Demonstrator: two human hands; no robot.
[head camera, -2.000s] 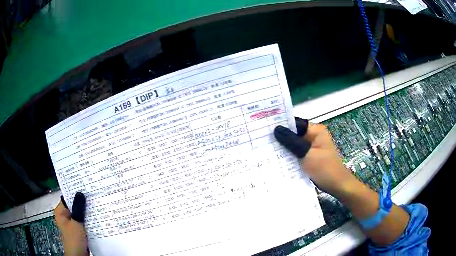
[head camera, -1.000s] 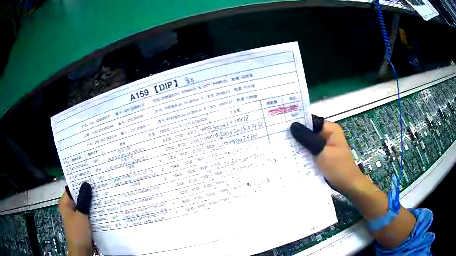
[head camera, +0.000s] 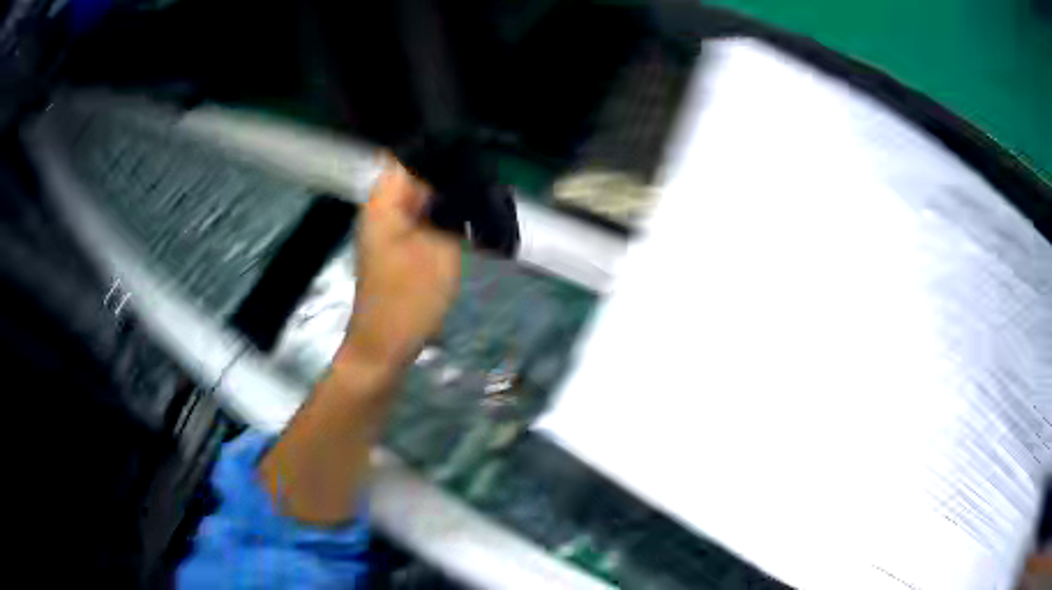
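The large white work sheet (head camera: 796, 323) is tilted on the right side of the view, blurred, its print mostly unreadable. My right hand (head camera: 1038, 570) is cut off by the right edge; a black finger cot and a bit of skin show at the sheet's border, gripping it. My left hand (head camera: 410, 248) is clear of the sheet, over the board row, with black finger cots on blurred fingers; whether it holds anything is hidden. Green circuit boards (head camera: 473, 323) lie beneath my left hand, partly covered by the sheet.
Pale conveyor rails (head camera: 565, 242) run along both sides of the boards. A dark gap (head camera: 294, 267) interrupts the board row left of my left hand. Cream-coloured pieces (head camera: 606, 194) lie beside the sheet's upper left edge. A green shelf surface (head camera: 957, 69) is at the top right.
The view has swung left along the line. My left hand has let go of the sheet and moved away from it over the boards. The sheet now sits on the right.
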